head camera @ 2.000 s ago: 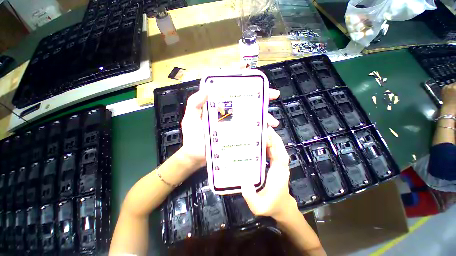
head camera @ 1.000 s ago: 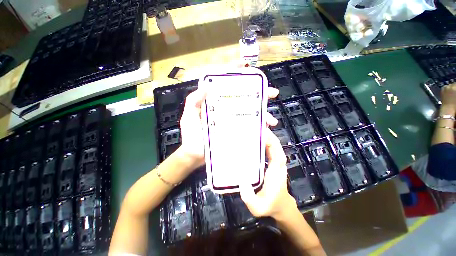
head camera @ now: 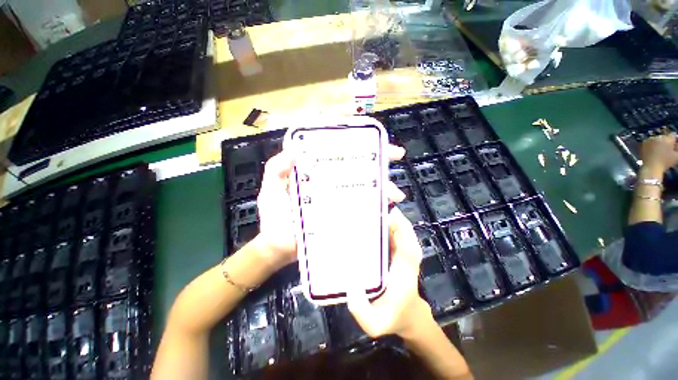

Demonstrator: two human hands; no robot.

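Note:
A smartphone (head camera: 342,215) in a pale pink-white case stands upright in view, its bright screen showing a few lines of chat text. My left hand (head camera: 276,211) holds its left edge. My right hand (head camera: 394,278) holds its right edge and lower corner, with fingertips showing past the right side and the thumb at the bottom of the screen. The phone is above a black blister tray (head camera: 487,200) with rows of dark plastic housings (head camera: 473,256), and hides part of it.
Another filled tray (head camera: 74,274) lies at left, stacked trays (head camera: 119,89) behind it. Behind the phone are a white-labelled bottle (head camera: 364,85) and a small dark piece (head camera: 255,116). Pale bits (head camera: 565,158), a hanging plastic bag (head camera: 531,44) and a coworker's arm (head camera: 648,193) are at right. A cardboard box (head camera: 528,326) is below.
The chat screen shows fewer lines than in the oldest frame. The phone, both hands and the bench now appear slightly lower and further left in view. The grip is unchanged.

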